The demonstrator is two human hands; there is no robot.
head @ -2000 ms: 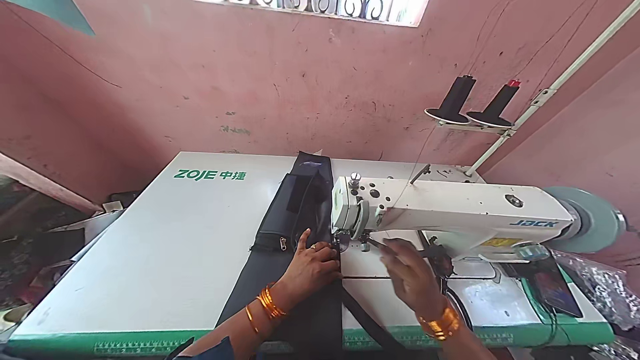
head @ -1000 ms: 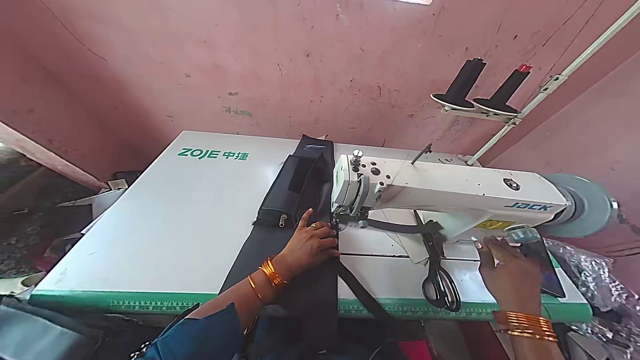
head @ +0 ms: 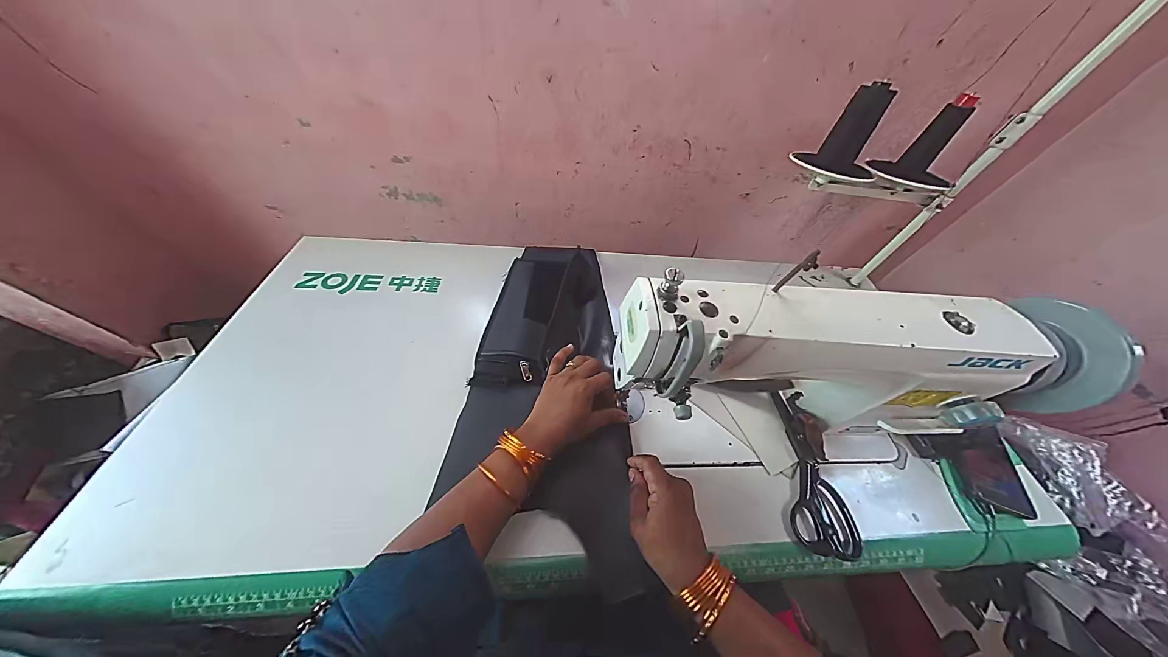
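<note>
A long piece of black fabric (head: 520,420) with a zipper (head: 525,370) and a flap lies front to back on the white sewing table, its right edge along the needle area of the white JACK sewing machine (head: 849,338). My left hand (head: 575,397) presses flat on the fabric just left of the needle, fingers spread. Nearer the front edge, my right hand (head: 662,511) pinches the fabric's right edge between thumb and fingers. The fabric's near end hangs over the table's front edge. The presser foot is mostly hidden behind the machine head.
Black-handled scissors (head: 821,520) lie under the machine arm, beside a phone (head: 995,474) at the right. Two black thread cones (head: 853,132) stand on a rack behind. Clear plastic wrapping (head: 1086,474) sits beyond the right end. A green measuring strip (head: 255,593) runs along the front edge.
My right hand has come from the table's right side, near the scissors, back to the fabric and taken hold of its edge. My left hand has stayed on the fabric near the needle.
</note>
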